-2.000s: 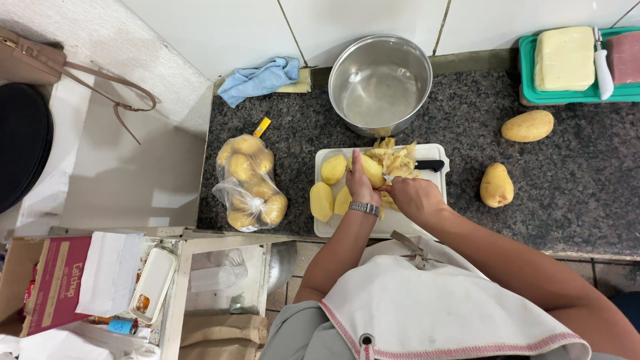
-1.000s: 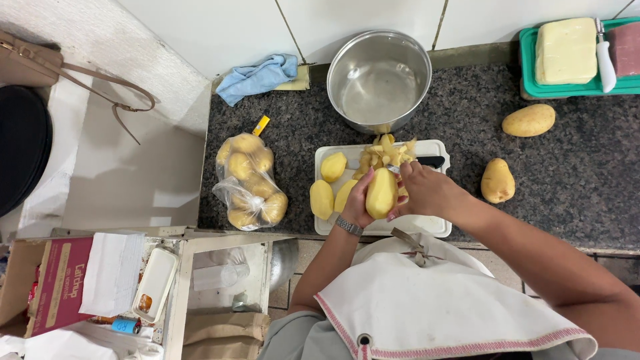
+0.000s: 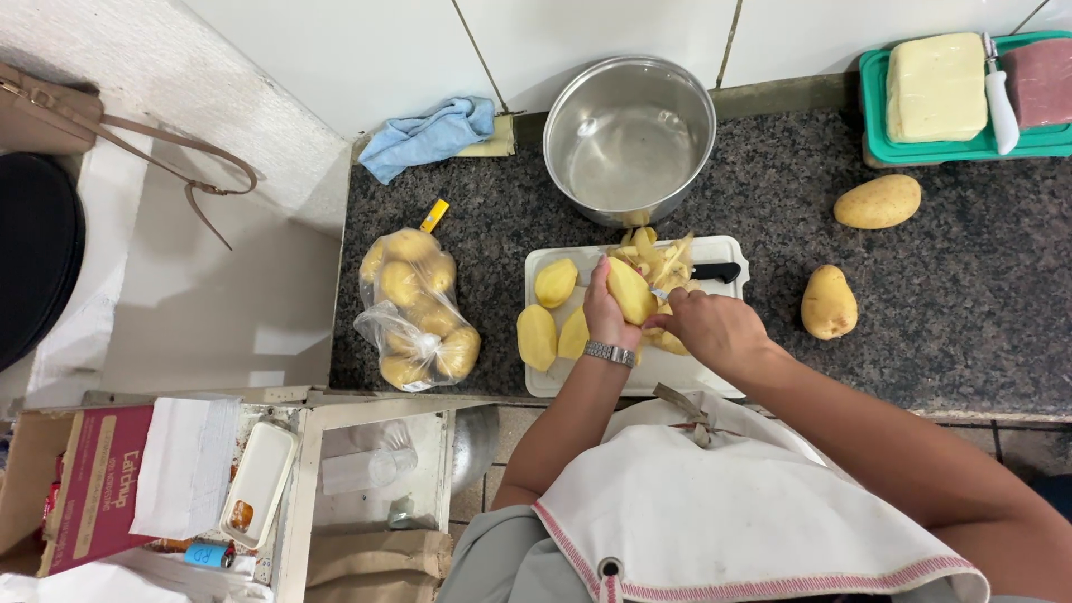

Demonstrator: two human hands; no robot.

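My left hand [image 3: 610, 311] is closed around a peeled potato [image 3: 630, 291] above a white cutting board [image 3: 548, 383]. In my right hand [image 3: 722, 328] is a small peeling tool [image 3: 660, 294]; its blade touches the potato's right side and its handle is hidden in the fingers. Several peeled potatoes [image 3: 537, 337] lie on the board's left part. Potato peels [image 3: 666, 261] are heaped at its back, beside a knife's black handle [image 3: 716, 272]; the knife's blade is hidden. Two unpeeled potatoes, one upper [image 3: 877, 202] and one lower [image 3: 829, 302], rest on the granite counter to the right.
Behind the board stands a steel pot [image 3: 630, 138]. A plastic bag of potatoes [image 3: 419, 310] and a blue cloth [image 3: 429, 138] lie to the left. A green tray [image 3: 877, 100] at the back right holds a cheese block and a white-handled tool. An open drawer [image 3: 381, 469] is at lower left.
The potato in my left hand has turned from upright to tilted and moved up a little from one second ago. My right hand stays close beside it.
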